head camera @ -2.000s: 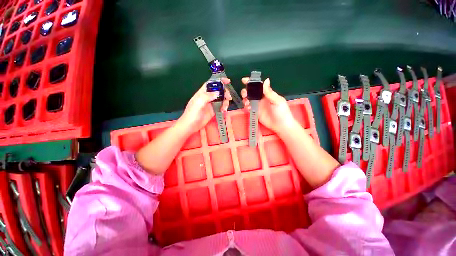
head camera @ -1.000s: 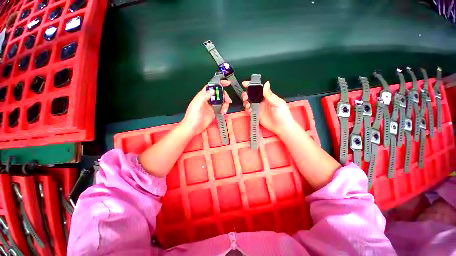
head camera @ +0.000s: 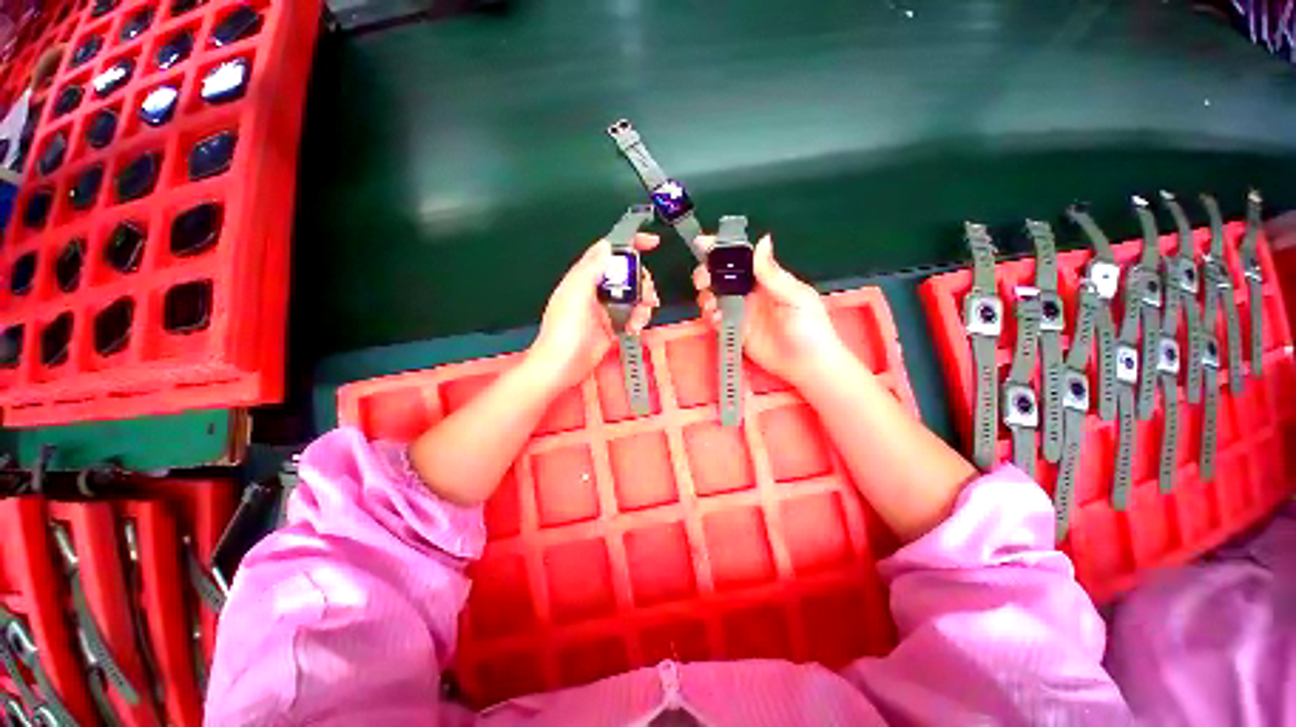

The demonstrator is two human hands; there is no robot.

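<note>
My left hand [head camera: 574,308] holds a smartwatch [head camera: 618,276] with a lit, whitish screen, its grey-green strap hanging down. My right hand [head camera: 779,310] holds a second smartwatch [head camera: 731,267] whose screen is dark with small faint marks. A third smartwatch [head camera: 671,200] with a lit bluish-white screen lies on the green mat just beyond my hands, its lower strap reaching toward my right hand. Both held watches face up over the far edge of a red tray [head camera: 647,543] with square pockets; their straps hang over it.
A red tray of watch heads [head camera: 266,256] is at the left, above upright red trays [head camera: 88,547] with straps. At the right, a red tray [head camera: 1137,533] bears several strapped watches. The green mat [head camera: 853,128] spans the back. A pink sleeve shows at lower right.
The left watch's screen has gone from blue, then green, to whitish. The right watch's black screen now shows faint marks. The view has shifted slightly; both hands keep their hold.
</note>
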